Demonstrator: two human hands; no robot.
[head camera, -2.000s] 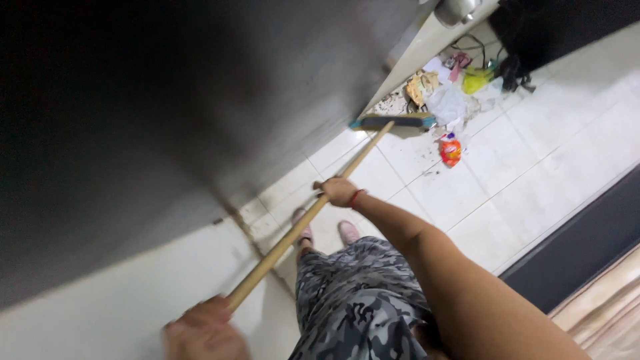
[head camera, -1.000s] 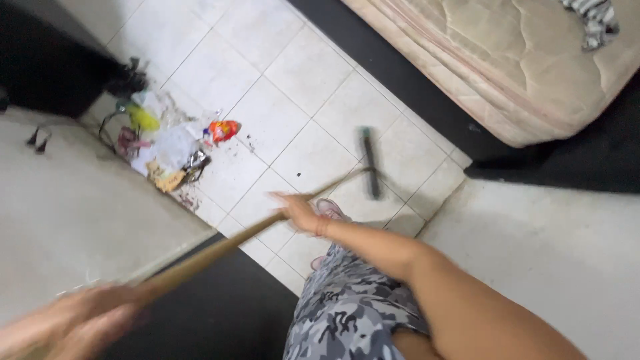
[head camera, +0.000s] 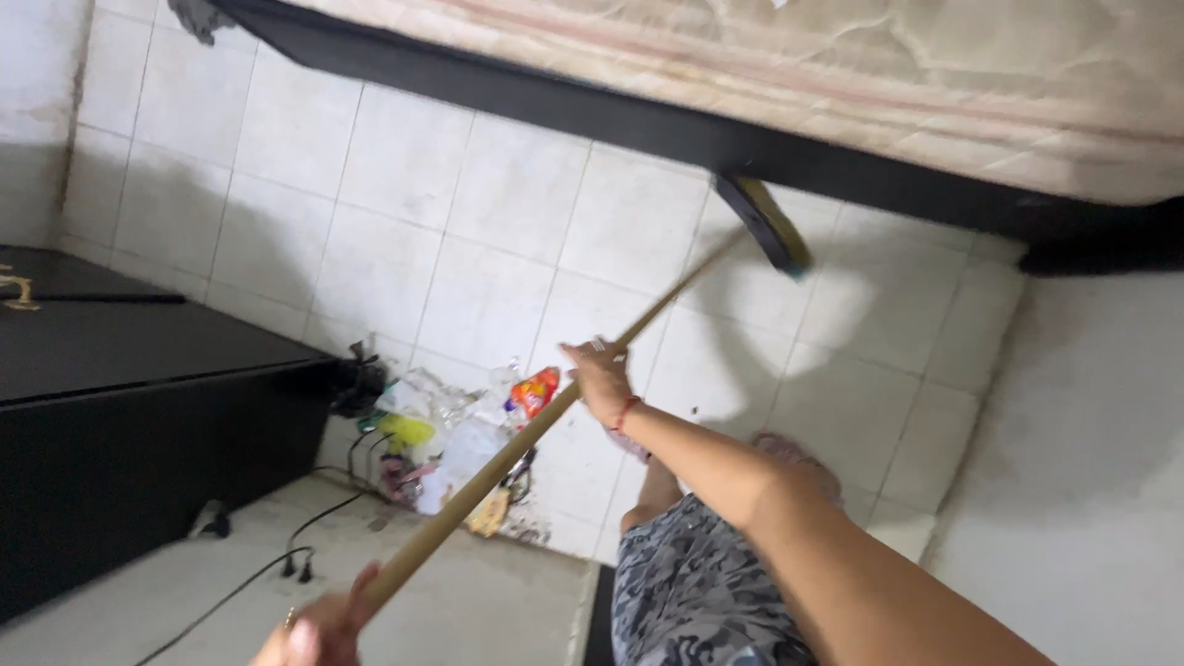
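A broom's wooden handle (head camera: 472, 495) runs from the lower left up to the broom head (head camera: 763, 225), which is dark with yellowish bristles and lies at the black bed frame. Near the handle's lower end, my left hand (head camera: 319, 629) is closed round it, partly cut off by the bottom edge. Higher up, my right hand (head camera: 601, 377), with rings and a red wrist cord, holds the handle about midway. Beyond the handle is a litter pile (head camera: 453, 435) of wrappers, clear plastic and a red packet (head camera: 535, 392) on the white tiles.
A bed with a quilted mattress (head camera: 832, 83) spans the top, on a black frame (head camera: 555, 97). Black furniture (head camera: 166, 416) stands at the left. A black cable with plugs (head camera: 298, 564) lies lower left. A pale wall (head camera: 1073, 444) is at the right. My shoes are on the tiles.
The view has turned a lot. The broom head, beside the litter two seconds ago, is now at the bed frame, away from the pile. Both hands have kept hold of the handle.
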